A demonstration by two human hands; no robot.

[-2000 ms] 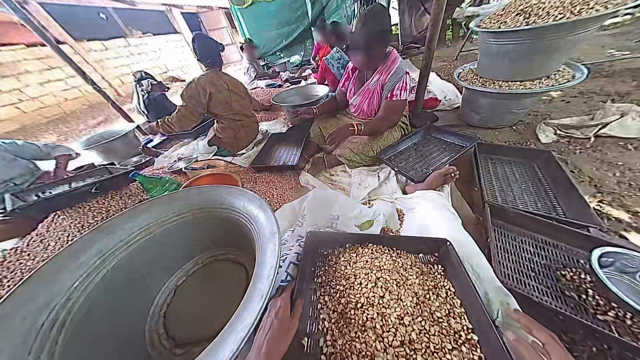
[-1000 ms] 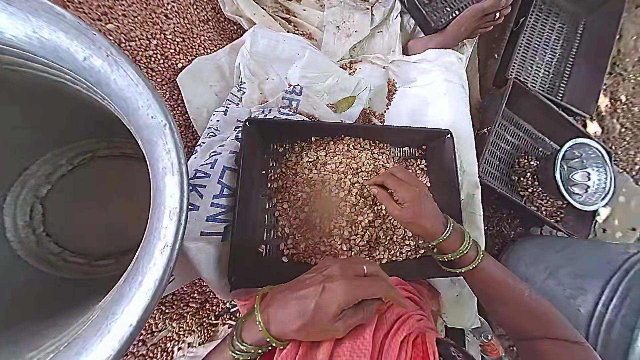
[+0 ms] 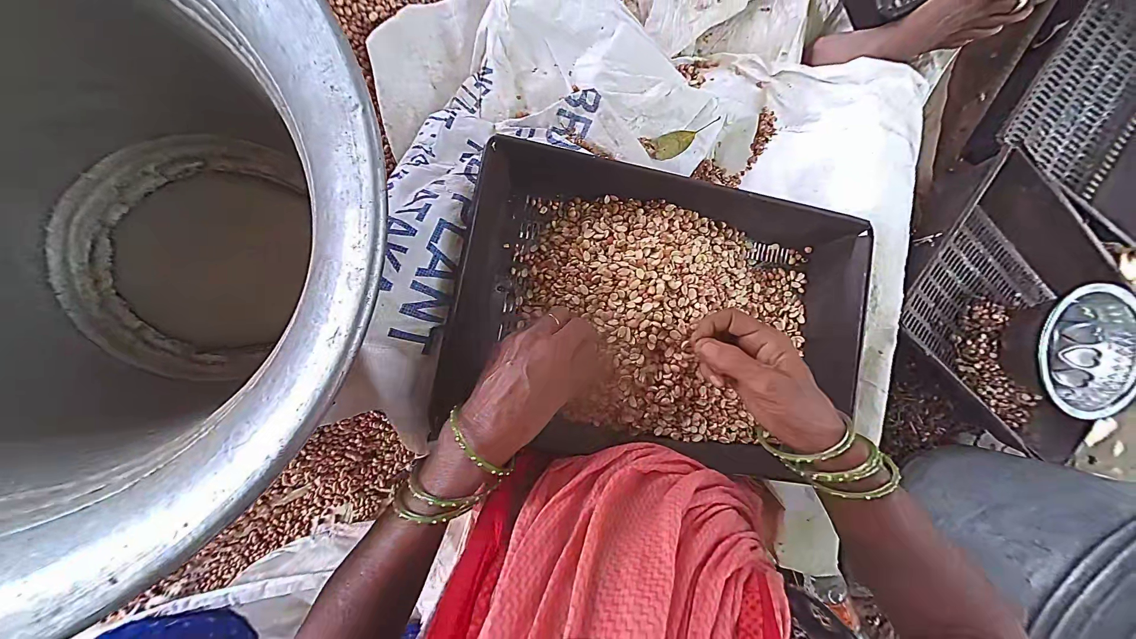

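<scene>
A dark rectangular tray with slotted mesh in its base (image 3: 825, 311) lies tilted in front of me, holding a heap of pale brown split nuts or beans (image 3: 639, 275). My left hand (image 3: 541, 377) is over the lower left of the heap, blurred at the fingers, with the fingertips hidden. At the right side of the heap is my right hand (image 3: 768, 377), its thumb and forefinger pinched together; whether a piece is between them cannot be told. Green bangles circle both wrists. Under the tray spreads a white woven sack (image 3: 834, 133) with blue printing.
A large metal pot (image 3: 342, 231) stands close on the left. Reddish nuts or beans (image 3: 328, 470) cover the ground beside it. At right are another slotted tray (image 3: 985, 257), a round metal bowl (image 3: 1090, 351) and a grey drum-like container (image 3: 994, 524). Another person's foot (image 3: 932, 31) rests at the top.
The view has tilted down from the group of seated people. My left hand has moved from near the tray's front edge onto the heap. My right hand stays at the heap's right side.
</scene>
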